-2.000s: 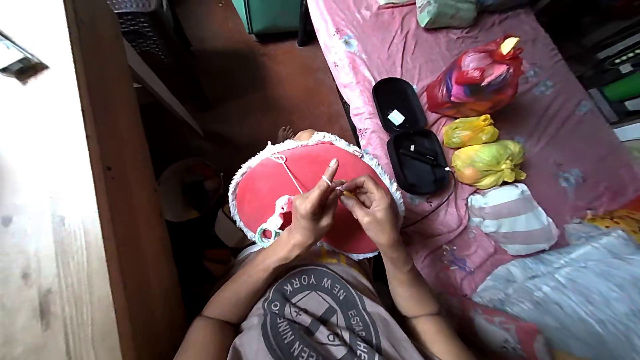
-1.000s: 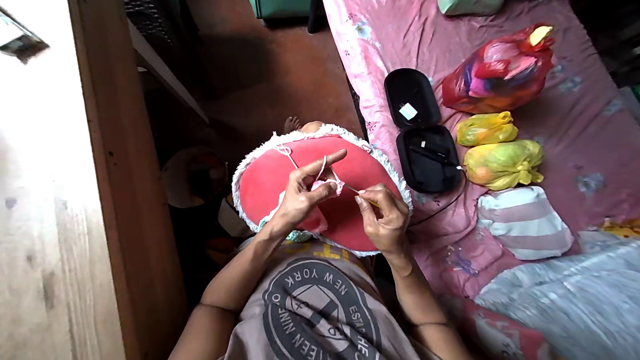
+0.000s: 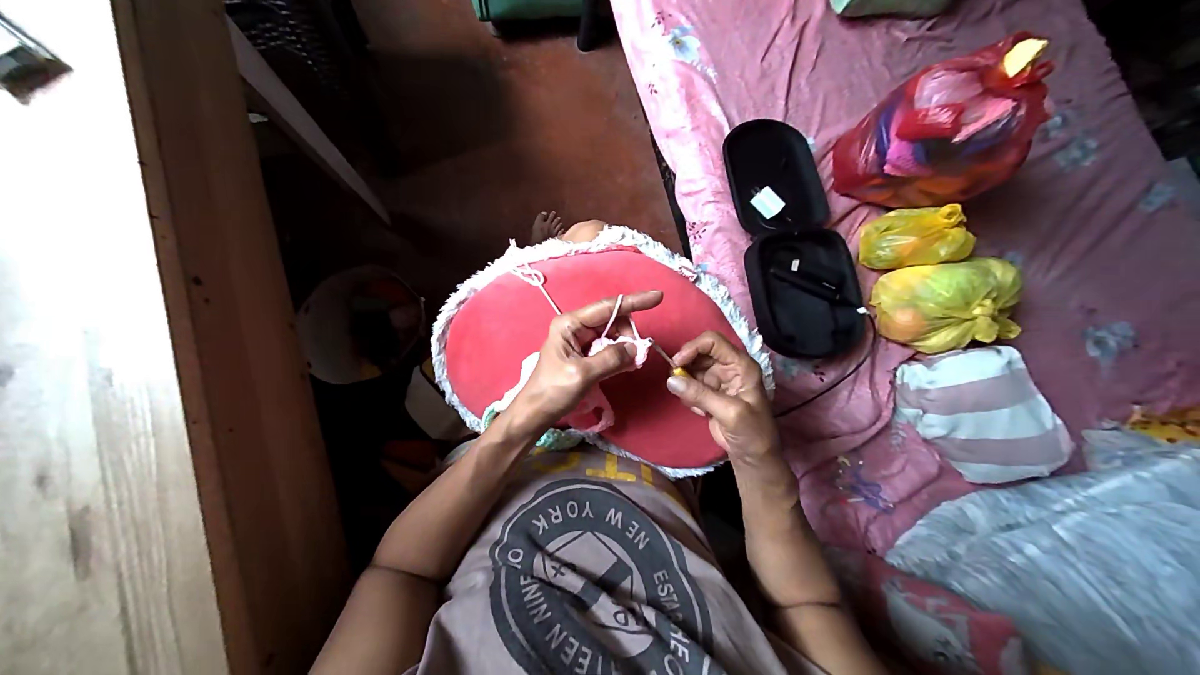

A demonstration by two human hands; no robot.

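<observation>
My left hand (image 3: 574, 361) pinches a small piece of white and pink crochet work (image 3: 630, 351), with white yarn looped over its raised index finger. Close by on the right, my right hand (image 3: 727, 389) holds a crochet hook (image 3: 666, 357) with a yellow handle, its tip at the edge of the crochet work. Both hands are over a red oval cushion (image 3: 497, 323) with a white fluffy rim, which lies on my lap. A strand of white yarn (image 3: 531, 275) runs across the cushion to my left hand. More crocheted fabric hangs below that hand, partly hidden by it.
On the pink floral bedsheet (image 3: 750, 66) at right lie an open black case (image 3: 806, 295) with a cable, a red plastic bag (image 3: 937, 131), two yellow bags (image 3: 947, 300) and a striped cloth bundle (image 3: 984, 412). A wooden table (image 3: 103, 375) stands at left.
Two seconds ago my hands were close together; now my left index finger is stretched out with yarn over it. Since one second ago, the hook hand sits nearer the crochet work.
</observation>
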